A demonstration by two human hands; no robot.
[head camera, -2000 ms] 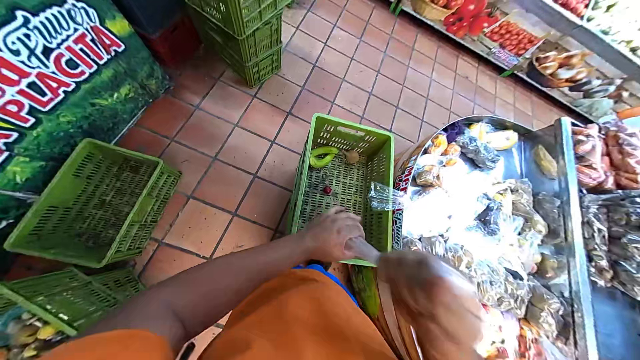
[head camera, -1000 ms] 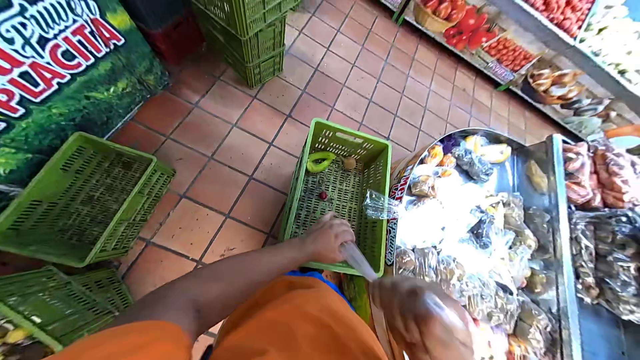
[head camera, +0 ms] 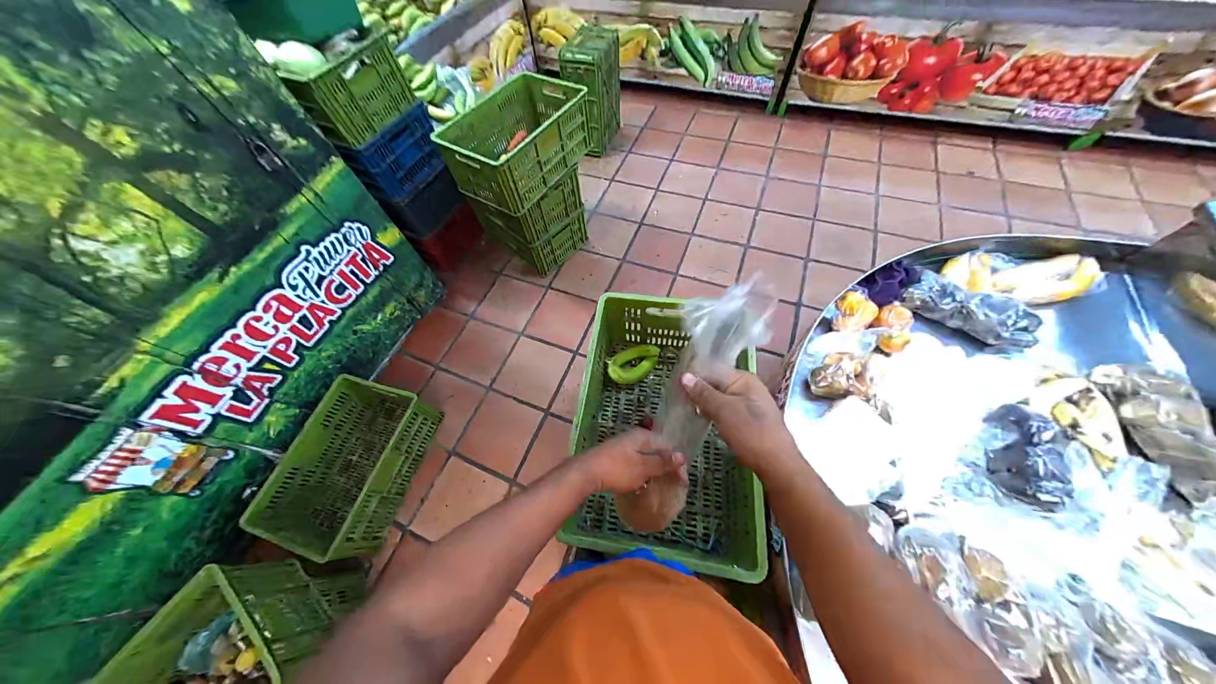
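In front of my body, a clear plastic bag [head camera: 692,389] stretches between my two hands, with a rounded brownish item [head camera: 654,503] in its lower end. My left hand [head camera: 638,463] grips the bag near that item. Higher up, my right hand [head camera: 736,408] pinches the bag, whose loose top flares above the fingers. Below both hands is a green plastic crate [head camera: 750,532] with a perforated bottom. A curved green pepper [head camera: 633,364] lies inside it near the far left corner, and a small dark red thing beside the bag is mostly hidden.
A round metal display [head camera: 1130,313] at right holds bagged produce under strong glare. Green crates [head camera: 332,465] stand at left on the tiled floor, by a printed banner [head camera: 285,323]. Stacked crates [head camera: 518,161] rise farther back. Produce shelves [head camera: 883,66] line the far side.
The view has tilted up and shows more of the shelves. My hands have moved over the crate, and the bag now stands upright between them with its top spread.
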